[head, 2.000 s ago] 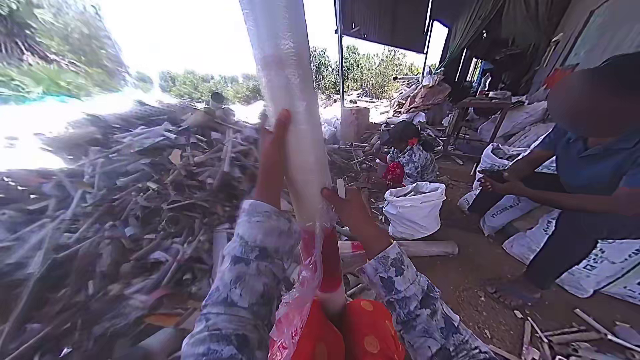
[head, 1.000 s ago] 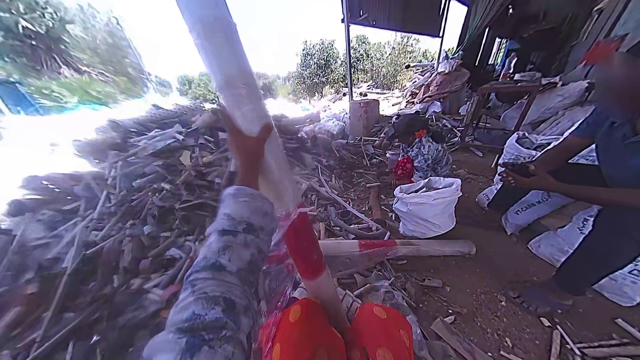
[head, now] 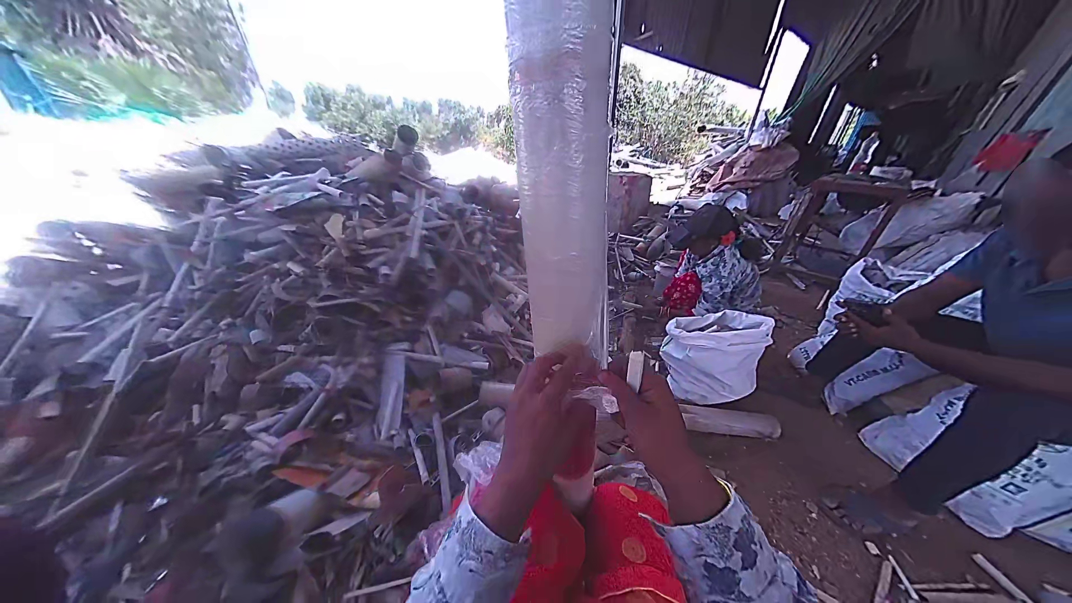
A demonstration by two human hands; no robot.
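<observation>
A long pale tube point(head: 559, 193) wrapped in clear plastic film stands nearly upright before me, its red-banded lower end between my knees. My left hand point(head: 544, 419) has its fingers on the film at the tube's lower part. My right hand point(head: 651, 419) pinches a bunched edge of the film point(head: 601, 399) and also holds a small pale flat piece point(head: 636, 371), its material unclear, upright in the fist. Loose film hangs by my left forearm.
A large heap of pipe scrap point(head: 335, 293) fills the left. Another pipe point(head: 729, 421) lies on the ground at right, near a white woven sack point(head: 718, 356). One person crouches beyond it; another sits at right by printed sacks point(head: 879, 377). A wooden table point(head: 863, 188) stands behind.
The tube, leaning left a second ago, is now nearly upright. My left hand has moved down it from higher up. My right hand, out of sight a second ago, is back at the film.
</observation>
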